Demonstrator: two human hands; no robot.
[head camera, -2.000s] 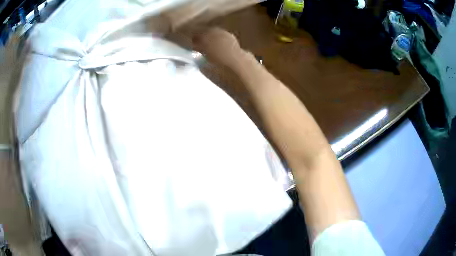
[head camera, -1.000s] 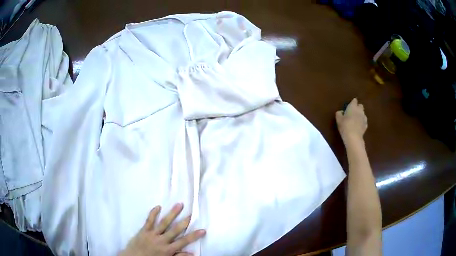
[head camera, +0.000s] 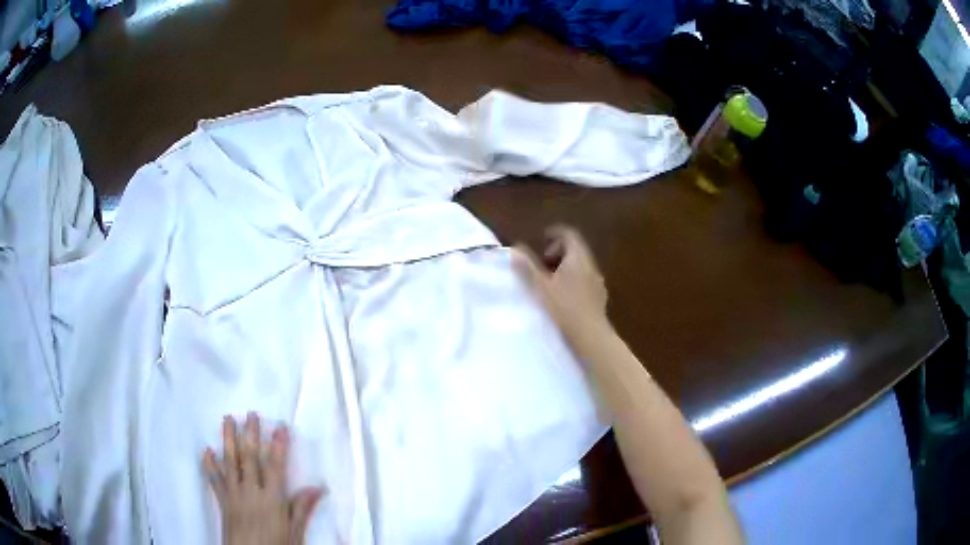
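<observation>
An off-white blouse (head camera: 457, 351) lies front up on the brown table, its V neckline at the top and the twist front (head camera: 315, 251) at centre chest. One sleeve (head camera: 585, 138) stretches out to the upper right, its cuff beside the bottle. The other sleeve hangs down along the left. My left hand (head camera: 253, 484) lies flat on the lower body with fingers spread. My right hand (head camera: 564, 279) is blurred at the blouse's right side by the waist seam. Its fingers curl round a small dark thing that looks like thread snips, mostly hidden.
Other off-white garments (head camera: 32, 287) lie at the left edge. A yellow-green-lidded bottle (head camera: 723, 144) stands by the cuff, with dark cloth (head camera: 819, 202) behind it. Blue cloth (head camera: 574, 27) lies at the far side. The glossy table (head camera: 723, 309) ends at a curved edge above a pale surface (head camera: 840, 490).
The twist front is uncovered and the far sleeve now stretches out to the upper right. My right hand has moved left to the blouse's side. My left hand remains flat on the cloth.
</observation>
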